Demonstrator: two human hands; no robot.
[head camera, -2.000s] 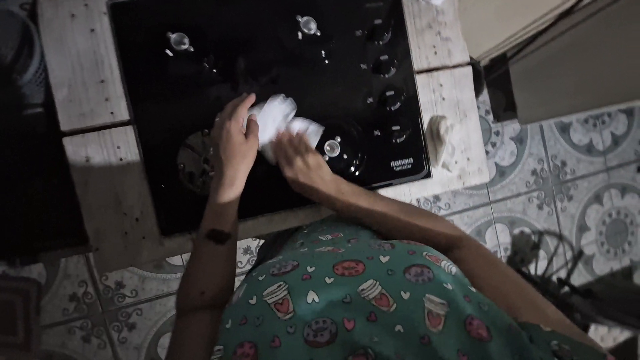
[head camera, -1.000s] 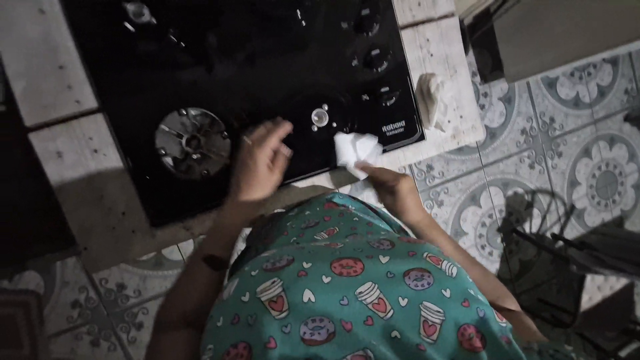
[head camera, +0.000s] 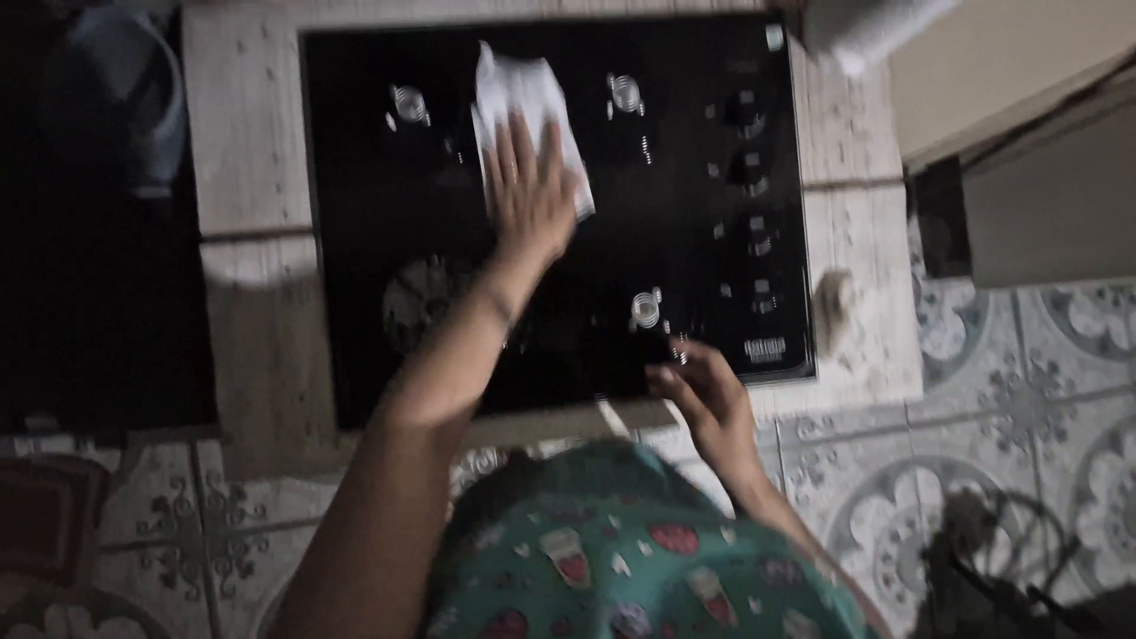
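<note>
My left hand (head camera: 532, 191) lies flat, fingers spread, on a white cloth or paper towel (head camera: 524, 84) on the black glass cooktop (head camera: 550, 257), between the two far burners. The far left burner (head camera: 410, 105) and far right burner (head camera: 626, 93) show bare metal centres. Close to the near right burner (head camera: 646, 309), my right hand (head camera: 706, 390) is held with its fingers apart and nothing in them. My left forearm partly covers the larger near left burner (head camera: 415, 302). Control knobs (head camera: 753, 173) line the cooktop's right side.
A crumpled pale cloth (head camera: 834, 311) rests on the light wooden countertop (head camera: 865, 231) at the right. At the upper left is a bluish container (head camera: 120, 98). A white object (head camera: 874, 31) shows at the top right. A dark, blurred object (head camera: 1003, 550) stands on the patterned tile floor (head camera: 896, 479).
The white cloth was in my right hand at the near edge one second ago; it is now under my left hand, farther up the cooktop. My right hand has let go of it.
</note>
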